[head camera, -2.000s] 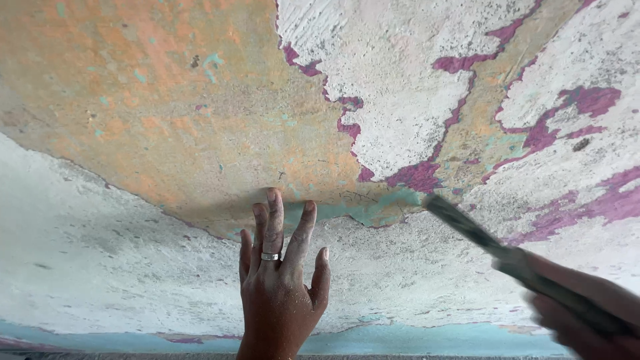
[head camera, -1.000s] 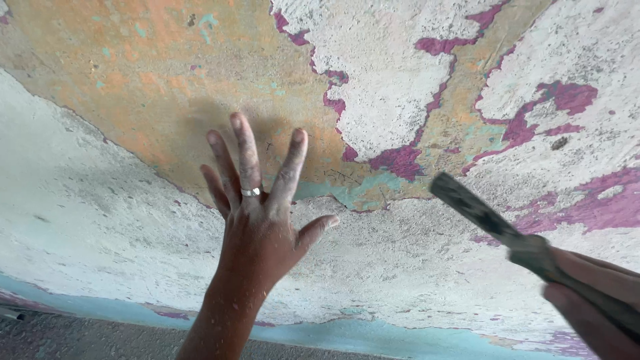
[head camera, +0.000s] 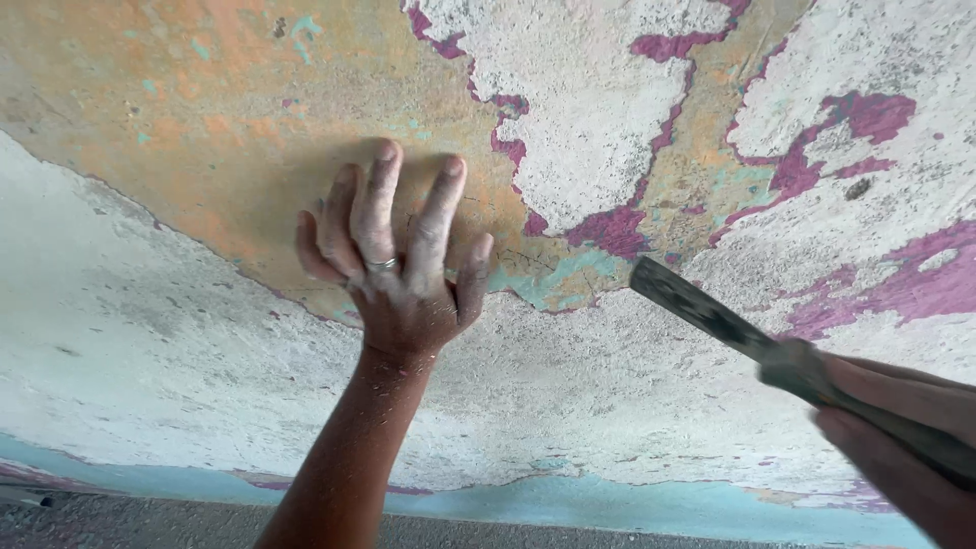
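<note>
My left hand (head camera: 404, 267), dusty and with a ring on one finger, rests against the orange-tan part of a peeling painted wall (head camera: 229, 175), fingers spread and holding nothing. At the lower right my right hand (head camera: 892, 427) grips the handle of a scraper (head camera: 701, 309) with a narrow dark metal blade. The blade points up and left, its tip by the lower edge of a turquoise and purple paint patch (head camera: 614, 232). Whether the tip touches the wall cannot be told. Part of my right hand lies outside the view.
Rough whitish plaster (head camera: 549, 381) surrounds the coloured patches. Below it runs a light blue painted band (head camera: 648, 499), above a grey floor strewn with flakes (head camera: 152, 526). A small pale object (head camera: 27, 497) lies at the lower left edge.
Two seconds ago the scraper tip was at the turquoise patch's right end; it now sits a little below it. My left hand has shifted left and up over the wall, its fingers spread wider.
</note>
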